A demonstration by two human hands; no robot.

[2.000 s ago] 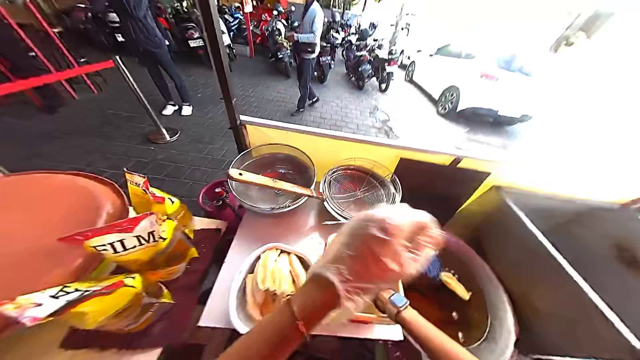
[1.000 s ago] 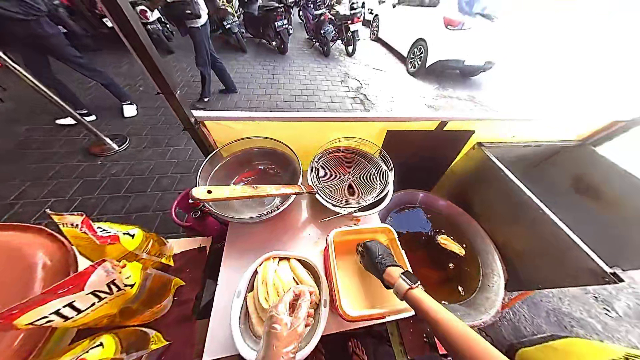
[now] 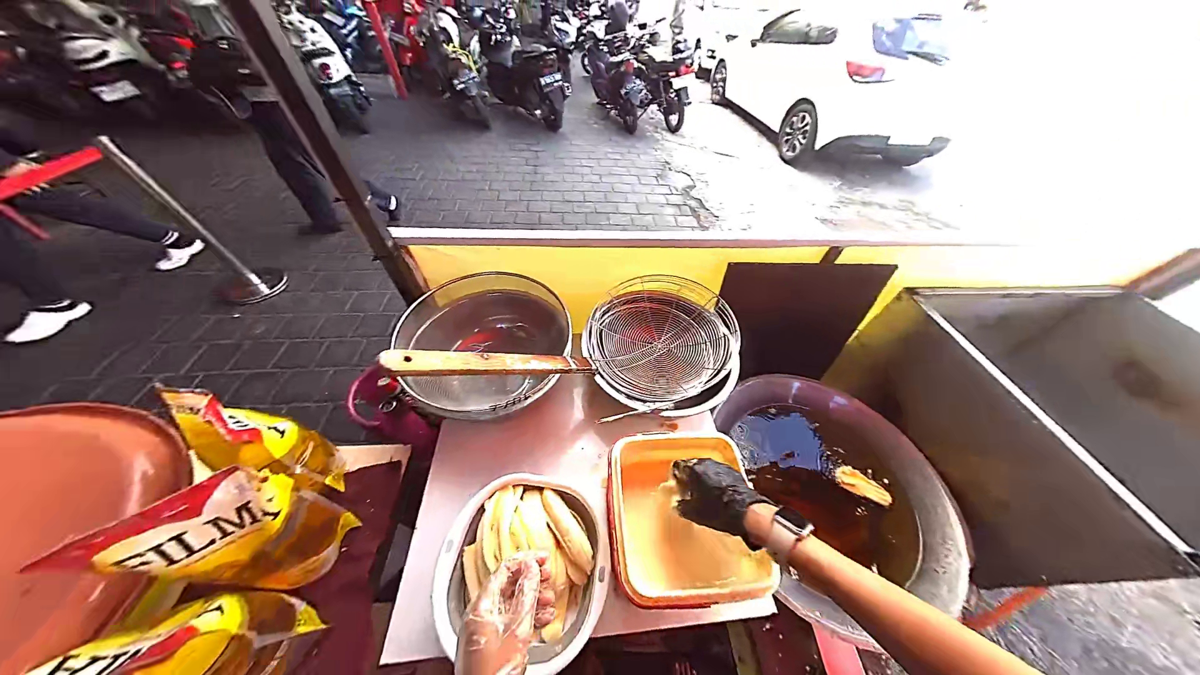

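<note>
My left hand (image 3: 506, 605), in a clear plastic glove, reaches into a white oval basin (image 3: 443, 572) of peeled bananas (image 3: 530, 525); whether its fingers grip one cannot be told. My right hand (image 3: 714, 497), in a black glove with a watch at the wrist, is over the batter (image 3: 694, 562) in an orange rectangular tub (image 3: 617, 525). Its curled fingertips touch something pale and coated, partly hidden. Right of the tub, one battered piece (image 3: 863, 486) floats in dark oil in a wide frying pan (image 3: 937, 497).
A wire skimmer (image 3: 661, 342) lies across a metal bowl (image 3: 483, 412) and a second bowl. Film-packed oil pouches (image 3: 225, 534) stand left beside an orange round tray (image 3: 75, 469). A metal box (image 3: 937, 422) stands right. Beyond the yellow panel are walking people, motorcycles and a white car (image 3: 825, 75).
Two seconds ago my hands were close together near the tub and pan; since then the left has gone to the bananas and the right to the batter. The people outside have moved.
</note>
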